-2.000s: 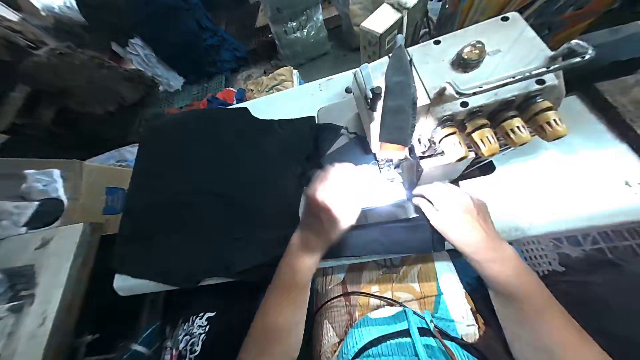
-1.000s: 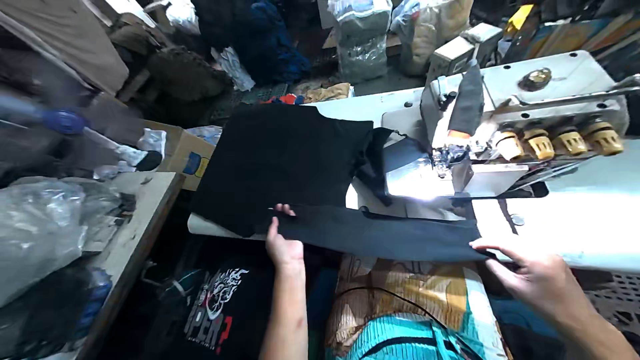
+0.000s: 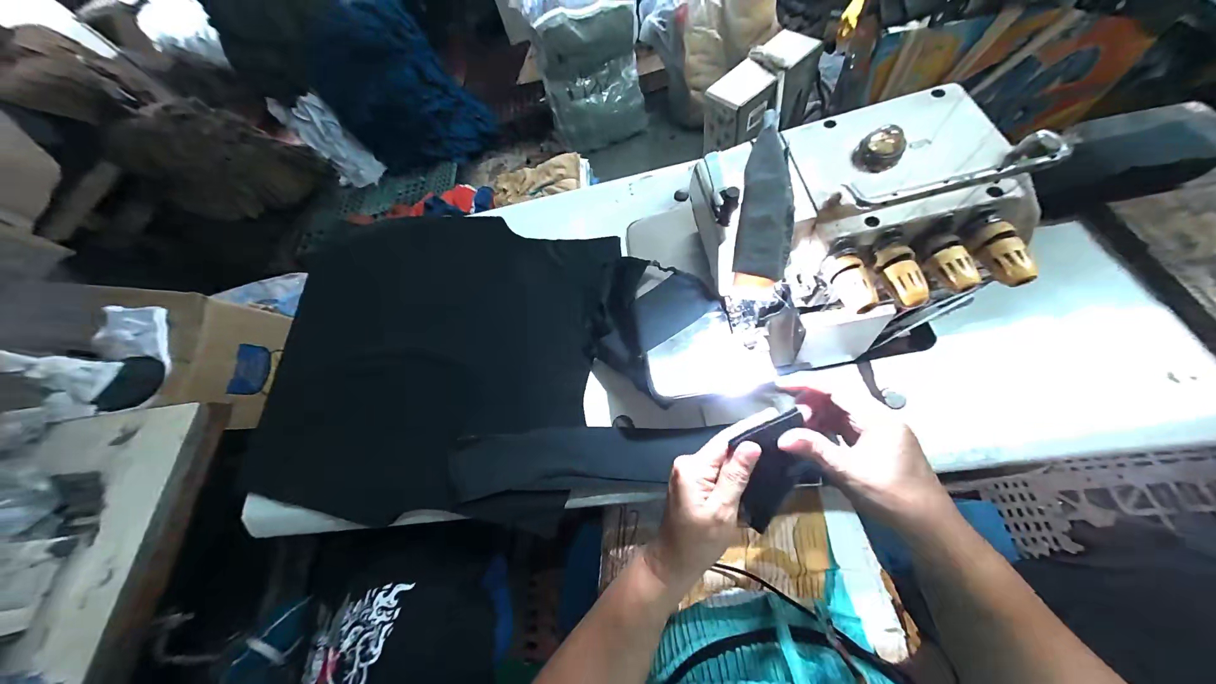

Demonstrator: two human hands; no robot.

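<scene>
My left hand [image 3: 708, 489] and my right hand [image 3: 869, 461] pinch the folded end of a black fabric strip [image 3: 579, 458] at the table's front edge. A blurred red thing shows at my right fingers; I cannot tell what it is. The strip runs left and overlaps a large black fabric piece [image 3: 437, 351] lying flat on the white table. Just beyond my hands stands an overlock sewing machine [image 3: 912, 161], its lamp lighting the plate by the presser foot. Part of the black fabric reaches that plate from the left.
Yellow-brown tension knobs [image 3: 902, 273] line the machine's front. A cardboard box [image 3: 199, 347] and a worn wooden table [image 3: 85, 494] stand at the left. Small boxes [image 3: 750, 95] and plastic-wrapped bundles [image 3: 589, 76] are behind the table. A black cable [image 3: 760, 584] crosses below my hands.
One second ago my hands were apart, stretching the strip between them. My left hand has moved right, and both hands are now together at the strip's right end.
</scene>
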